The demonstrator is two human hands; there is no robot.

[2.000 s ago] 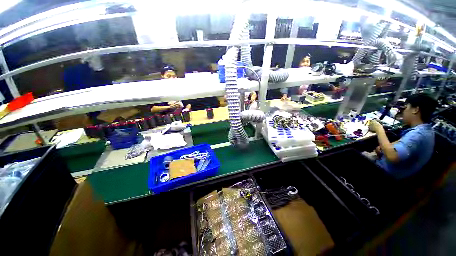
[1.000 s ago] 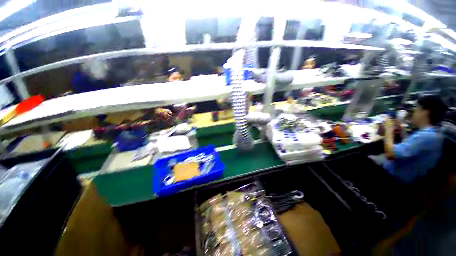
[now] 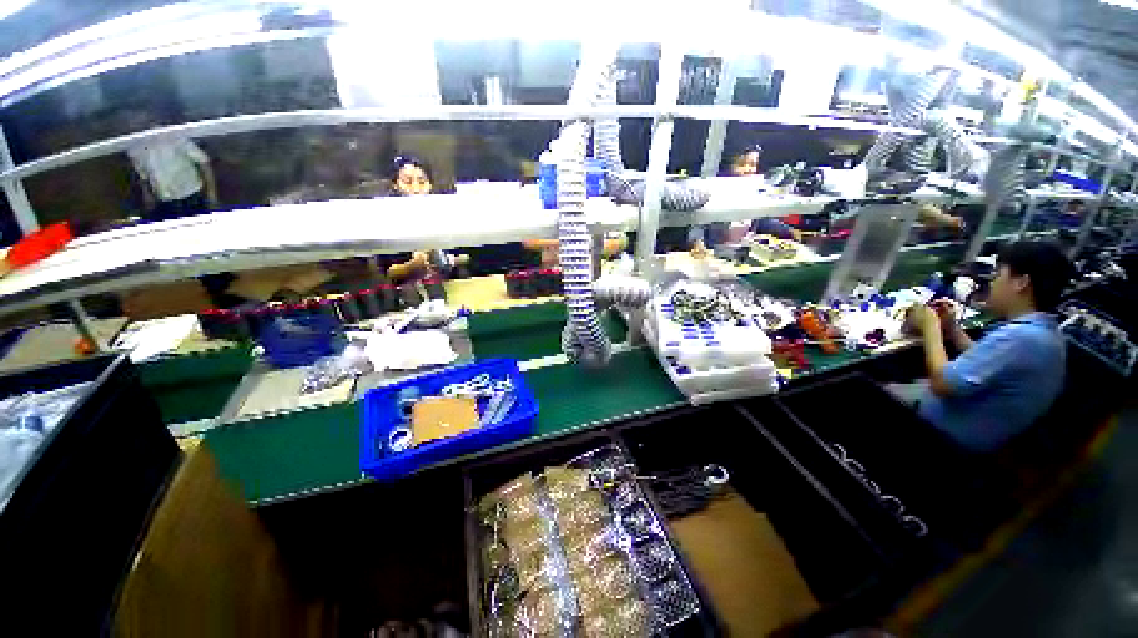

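Neither of my hands is in the picture. A clear blister tray of parts (image 3: 568, 555) lies directly before me in a black crate, with brown pieces on its left and middle and dark, shiny parts along its right side. A blue parts bin (image 3: 513, 430) sits on the green belt (image 3: 300, 451) behind it, holding a tan card, a white ring and light parts. A dark bundle of cables (image 3: 680, 492) with a pale ring end lies right of the tray, by brown cardboard (image 3: 743, 567).
Stacked white trays (image 3: 718, 379) stand behind the crates, beside a hanging ribbed hose (image 3: 572, 237). A black crate with bagged parts (image 3: 94, 436) and a cardboard flap (image 3: 206, 548) are at left. A person in blue (image 3: 1008, 374) sits at right; others are across the belt.
The view has swung slightly, shifting the scene left since one second ago, and is sharper. A standing person in a light top now shows at the far left. The tray and bin look unchanged.
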